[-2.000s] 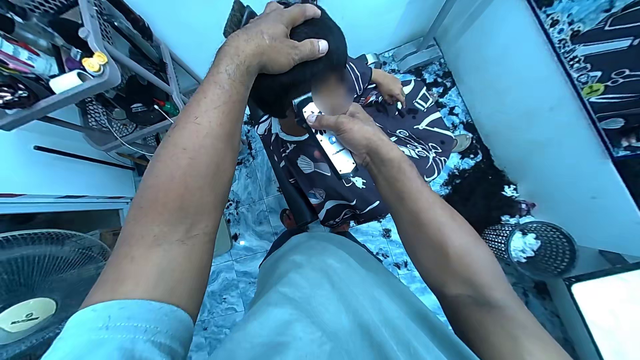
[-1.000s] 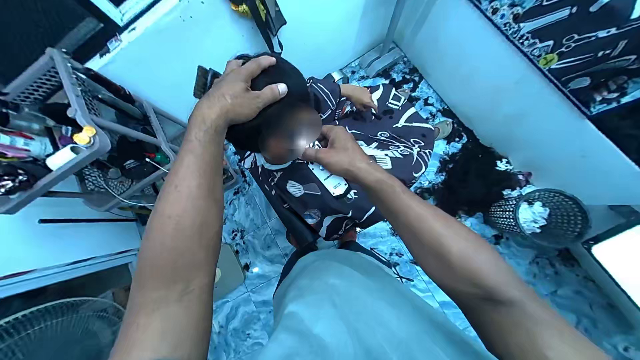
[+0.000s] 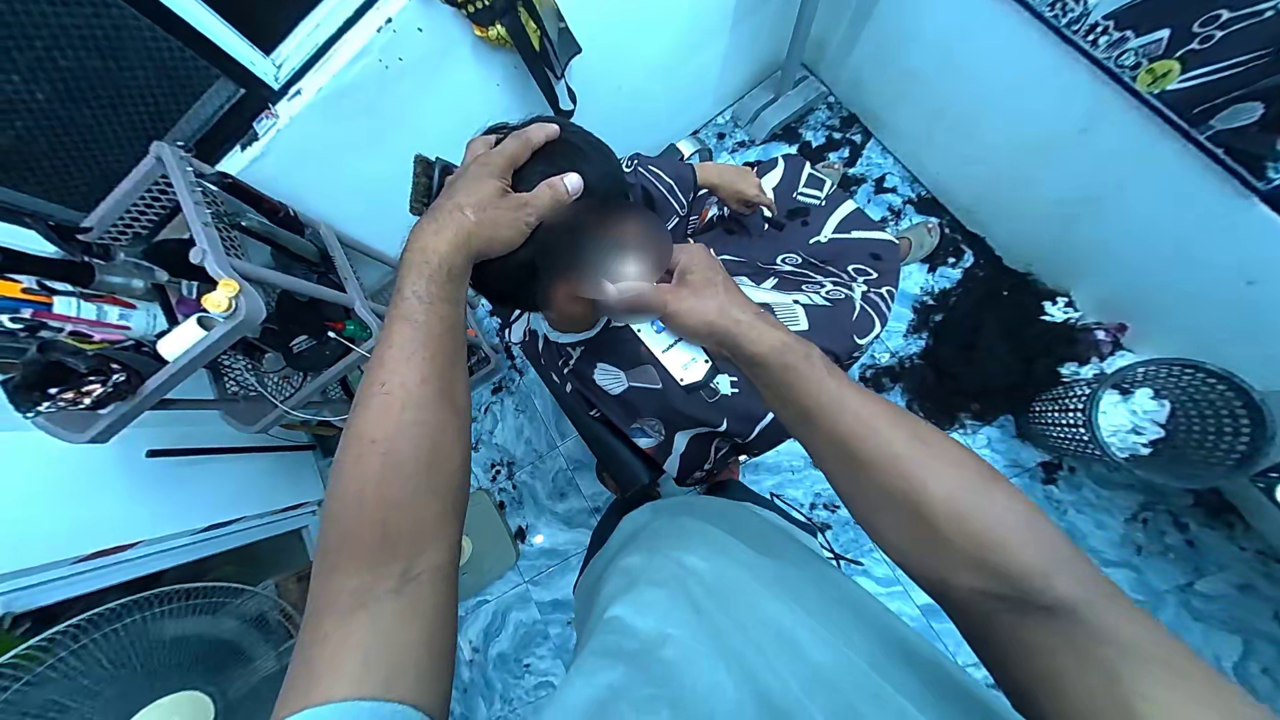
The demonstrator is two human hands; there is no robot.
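A seated person with dark hair (image 3: 590,165) wears a black barber's cape (image 3: 830,250) with white printed tools. My left hand (image 3: 505,195) rests on top of the person's head with its fingers spread, touching the hair. Beside the blurred face is my right hand (image 3: 700,295), its thumb and fingers drawn together near the cheek; what lies between them cannot be made out. Just below that hand, against the cape, shows a white oblong item (image 3: 675,352) bearing writing; whether I hold it is unclear. The person's own hand (image 3: 738,187) lies on the cape.
Grey plastic baskets (image 3: 215,310) with bottles and tools hang at the left, above a fan (image 3: 150,650). Cut hair (image 3: 985,340) is heaped on the tiled floor by the right wall, beside a mesh bin (image 3: 1190,420) holding crumpled tissue. A strapped bag (image 3: 530,40) hangs at the back.
My left hand stays on the head throughout. My right hand remains near the face, with its fingers more drawn together than two seconds ago. The view has shifted.
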